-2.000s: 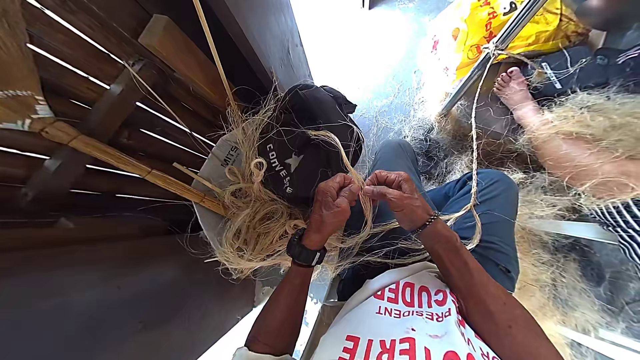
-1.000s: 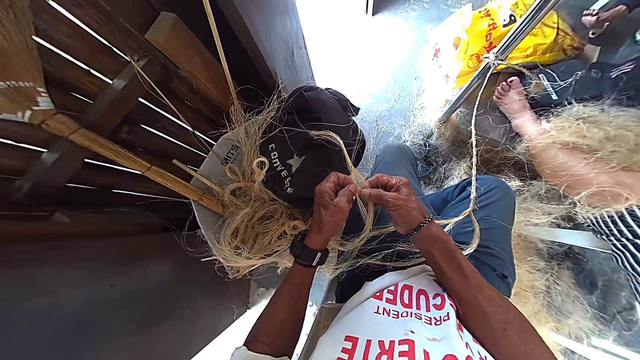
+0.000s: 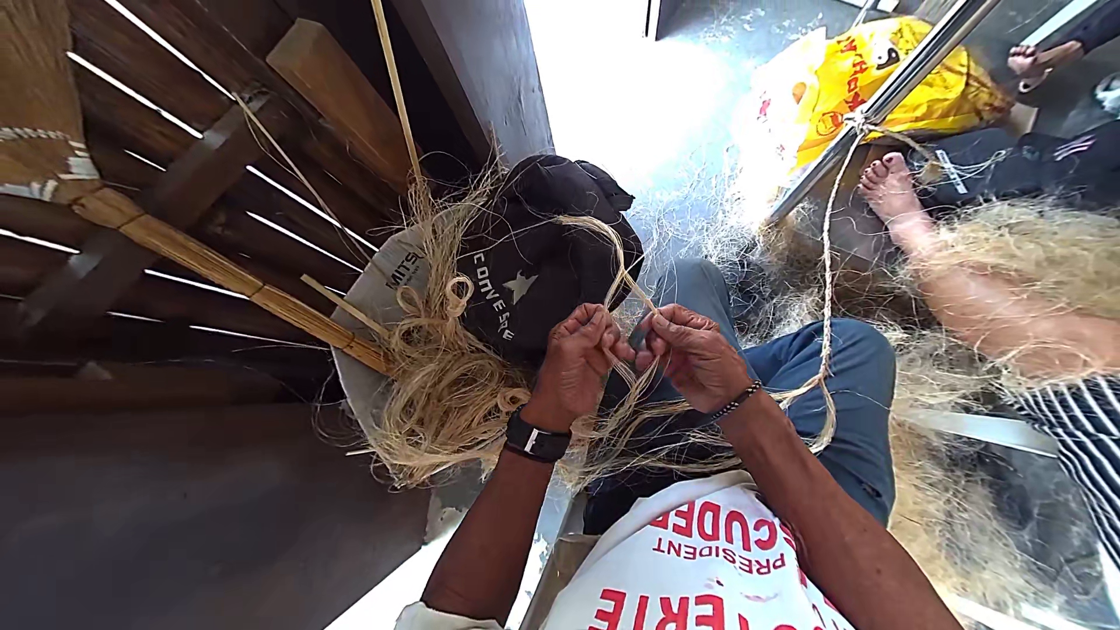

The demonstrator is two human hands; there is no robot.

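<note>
Pale plant-fibre strands run in a loop from beside the black bag down to both hands. My left hand, with a black watch at its wrist, pinches strands between thumb and fingers. Close to its right, my right hand, wearing a dark beaded bracelet, pinches the same bundle. Loose ends hang below the fingers over my lap. A coiled heap of fibre lies left of my left hand, against the bag. On my right thigh rests a braided fibre cord, its upper end tied to a metal bar.
A black bag stands on a grey surface at the left. A broom leans by the slatted wood. At the right are another person's bare leg, a yellow plastic bag and tangled loose fibre.
My hands stay close together on the strands, with a slightly wider gap between them now. A person's hand or foot has come further into view at the upper right.
</note>
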